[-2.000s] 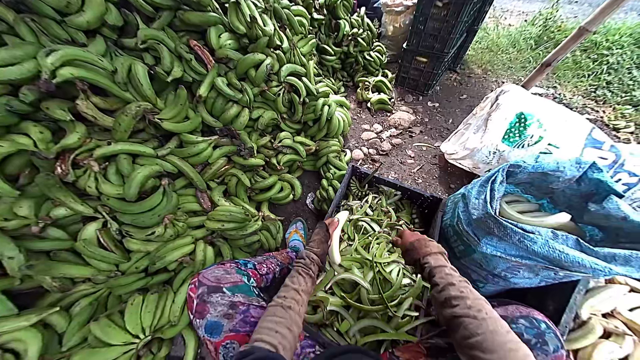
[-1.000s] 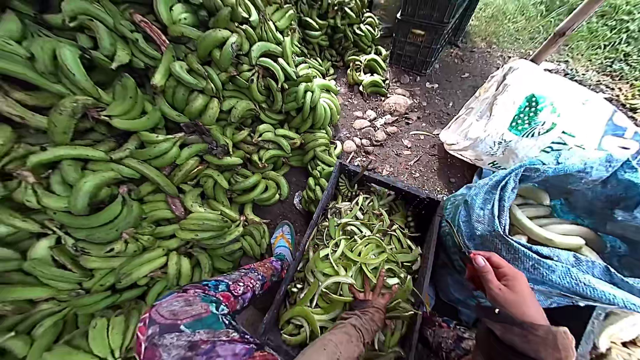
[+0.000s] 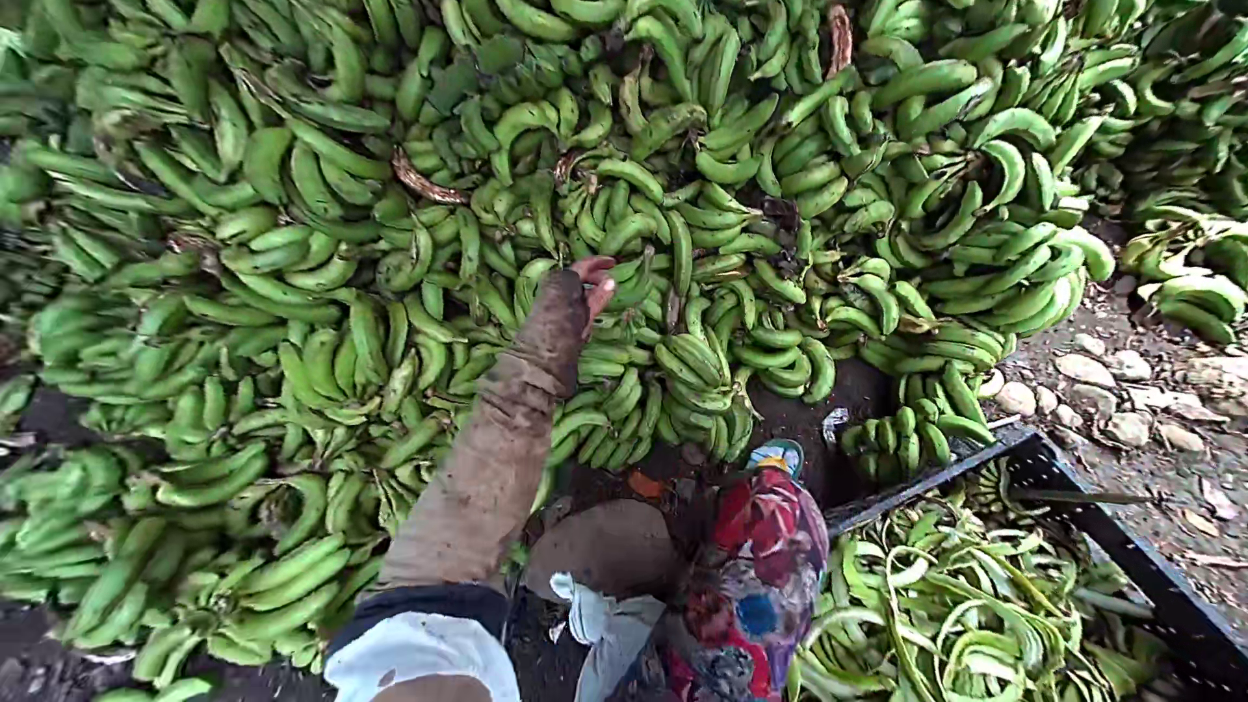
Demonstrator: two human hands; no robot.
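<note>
My left hand [image 3: 592, 285], at the end of a soiled brown sleeve, reaches over the large heap of green plantains [image 3: 409, 253]. Its fingers are slightly curled beside a bunch of green plantains [image 3: 634, 278]; whether they touch it I cannot tell. My right hand is out of view. At the lower right a black plastic crate [image 3: 1121, 546] holds a mass of green plantain peels [image 3: 955, 604].
My knee in patterned cloth [image 3: 765, 585] and a sandalled foot [image 3: 777, 456] are between the heap and the crate. Stones [image 3: 1087, 370] lie on the dirt at the right, near another plantain bunch [image 3: 1194, 302]. A pale cloth [image 3: 609, 624] hangs near my lap.
The view has swung far left to the heap. My left hand, which was on the peels in the crate, is now over the plantains. My right hand has left the view.
</note>
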